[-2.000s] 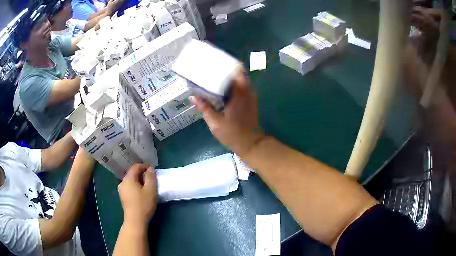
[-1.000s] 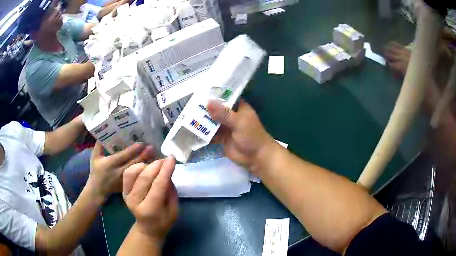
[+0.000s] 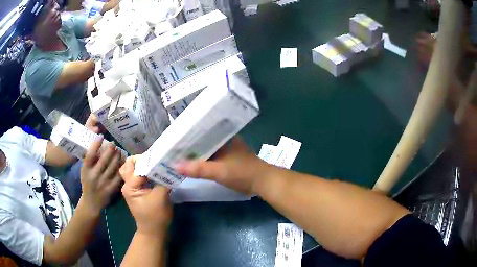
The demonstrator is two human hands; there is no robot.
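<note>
A long white carton (image 3: 209,125) is held tilted above the table in front of me, its far end up and to the right. My right hand (image 3: 230,166) grips its side, with the thumb on the printed face. My left hand (image 3: 146,195) is at its near end, fingers on the white end flap, which they partly hide. Beneath lies a plain white wrapped item (image 3: 209,192), partly covered by the carton and hands. Folded paper leaflets (image 3: 282,151) lie right of my right wrist.
Open-ended cartons (image 3: 131,122) stand upright at left, beside stacked closed cartons (image 3: 188,47). Small boxes (image 3: 342,51), a paper card (image 3: 288,57) and a printed slip (image 3: 289,245) lie on the green table (image 3: 334,125). A pale pole (image 3: 418,120) stands right. A person at left holds a carton.
The carton has turned from its open-ended, lettered view, and my left hand has come onto its near end. The person at left now holds a carton. More of the leaflets shows.
</note>
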